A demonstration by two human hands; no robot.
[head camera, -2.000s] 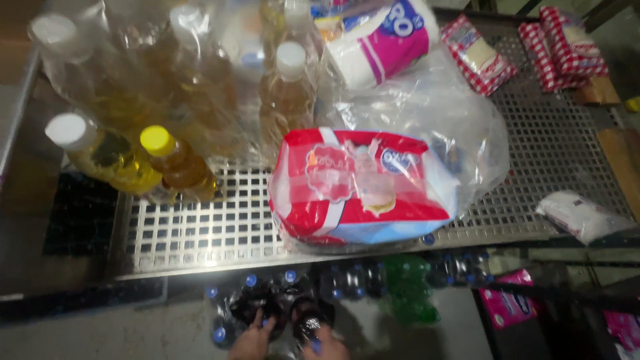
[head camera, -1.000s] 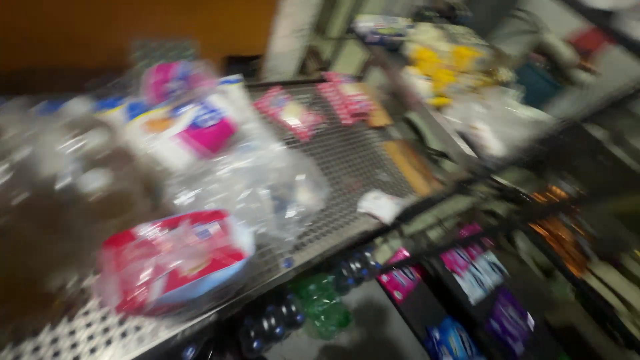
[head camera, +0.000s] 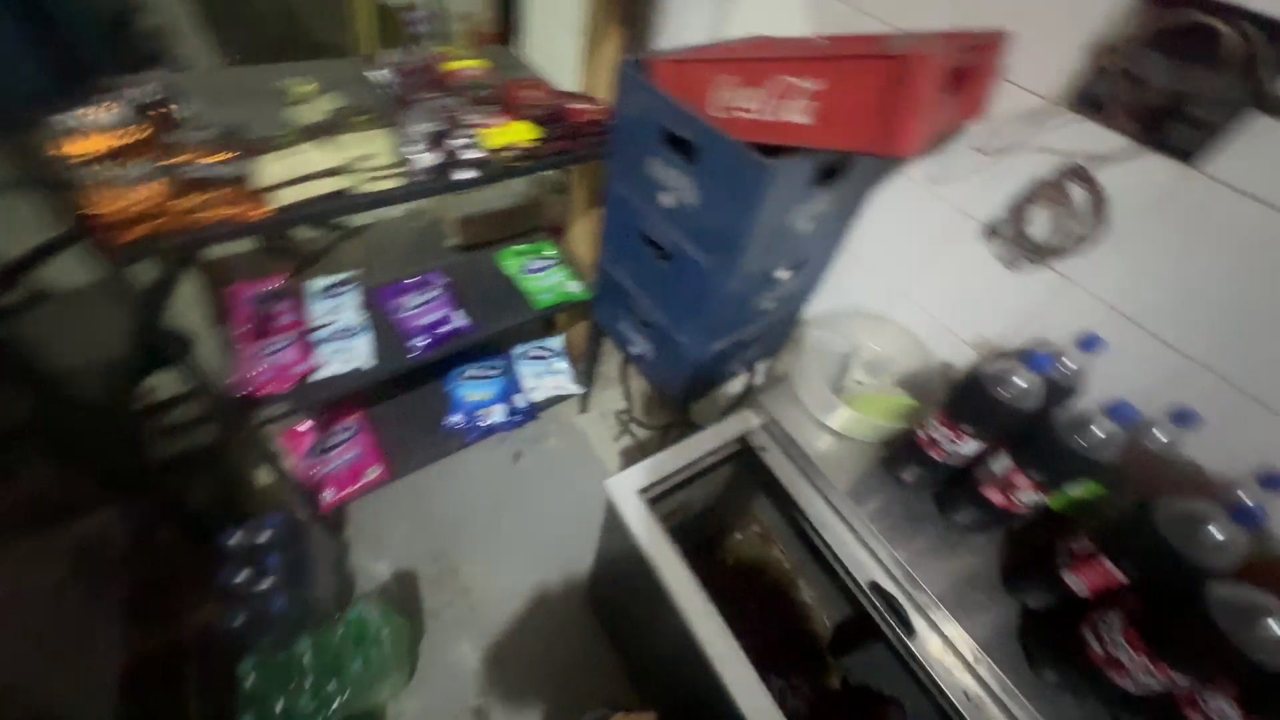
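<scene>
Neither of my hands can be made out for certain; a small skin-toned patch shows at the bottom edge. An open metal chest cooler (head camera: 700,545) stands at the lower centre, with dark, blurred contents inside. To its right, several large cola bottles (head camera: 1000,480) with blue caps and red labels stand upright on a metal surface. A round translucent container (head camera: 860,370) sits by the cooler's far corner, with something pale green in it. What my hands hold is hidden from view.
Stacked blue plastic crates (head camera: 690,230) with a red Coca-Cola crate (head camera: 830,90) on top stand behind the cooler. Shelves at left hold coloured packets (head camera: 425,312) and snack bags (head camera: 160,200). Green bottles (head camera: 330,660) lie at the lower left; a coiled cable (head camera: 1055,215) is near the white tiles.
The view has swung far to the right, from the perforated metal rack to the cooler and crates. Two seconds ago both hands were on dark bottles at the bottom; now they are out of sight.
</scene>
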